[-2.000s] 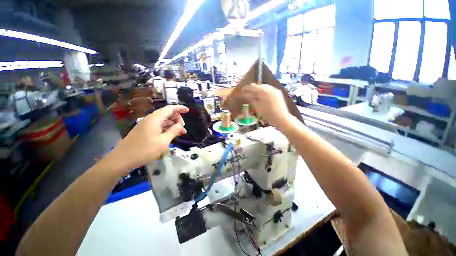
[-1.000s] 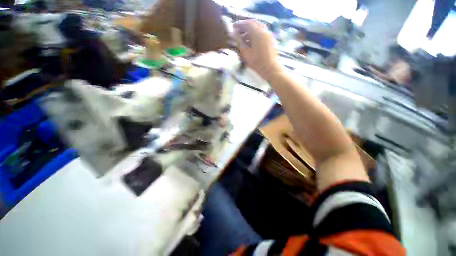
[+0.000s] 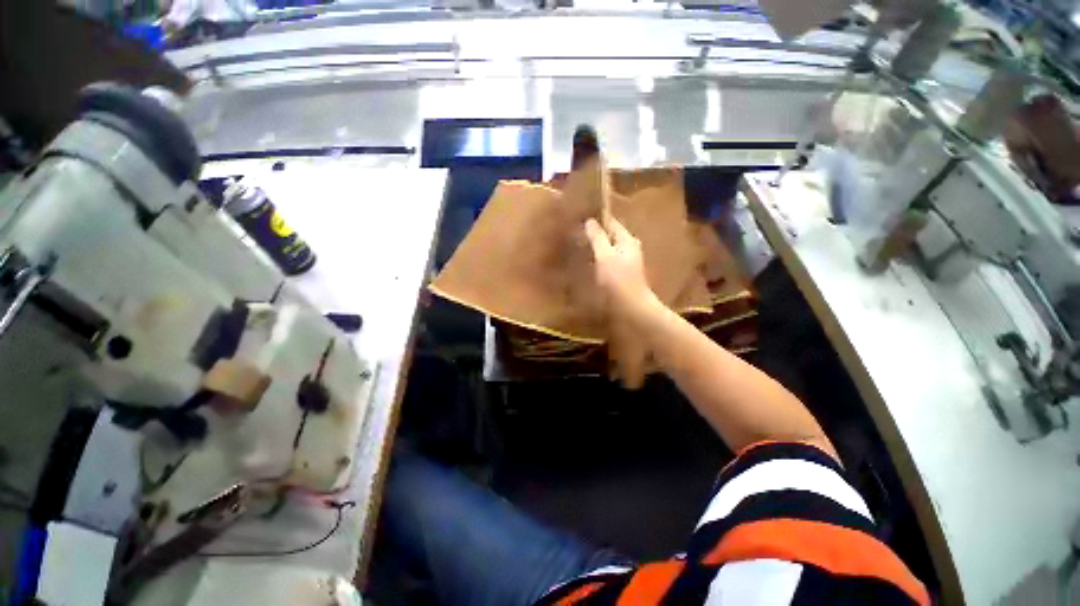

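Note:
My right hand [image 3: 618, 263] is over the brown panel stack [image 3: 557, 355], between two white tables. Its fingers are closed on the edge of a brown panel [image 3: 587, 195], which shows as a narrow, raised piece. Another broad brown panel [image 3: 503, 255] with paler edges lies tilted on top of the stack. Where the held panel ends and the others begin is hard to tell. My left hand is not in view. The off-white sewing machine [image 3: 178, 308] stands at the left.
A black can with a yellow label [image 3: 270, 225] lies on the left table [image 3: 373, 231], behind the machine. Pink-red-handled snips [image 3: 219, 503] are near the machine base. Another white table [image 3: 924, 391] with a machine [image 3: 995, 225] is at the right. A long metal-railed surface [image 3: 332, 113] runs across the back.
The view has swung right and down, from the machine to the panel stack. My right hand has moved from beside the machine to the stack and taken hold of a panel. My left hand has left the picture.

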